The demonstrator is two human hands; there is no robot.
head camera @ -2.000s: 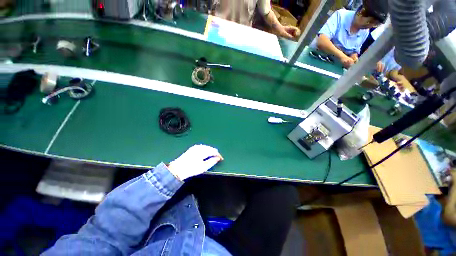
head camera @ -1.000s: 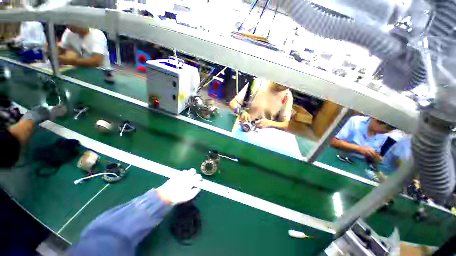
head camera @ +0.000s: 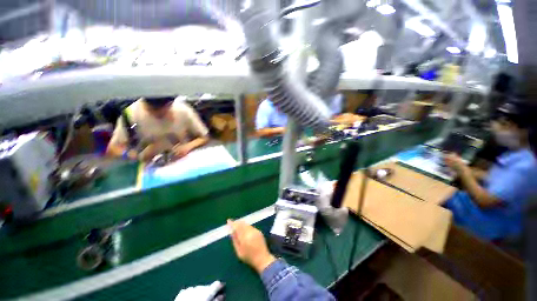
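My bare right hand [head camera: 249, 244] is raised over the bench by the conveyor edging, just left of the silver-white screw feeder [head camera: 292, 228]. It is blurred, its fingers are extended, and I see nothing in it. My left hand [head camera: 200, 292], in a white glove, is cut off by the bottom edge. A dark patch shows at its right side; whether it holds something cannot be told. A round ring-shaped motor part [head camera: 90, 256] with a lead lies on the green conveyor [head camera: 176, 227] at the left.
A clear plastic bag [head camera: 334, 213] and a hanging black screwdriver [head camera: 346, 170] are beside the feeder. Cardboard sheets [head camera: 400, 214] lie to the right. A grey duct [head camera: 277, 70] hangs above. People sit opposite and at the far right. A white control box [head camera: 26, 173] stands at the left.
The view has swung right and up. My right hand has come into view by the feeder. My gloved left hand is now low at the bottom edge; the black bundle is out of view.
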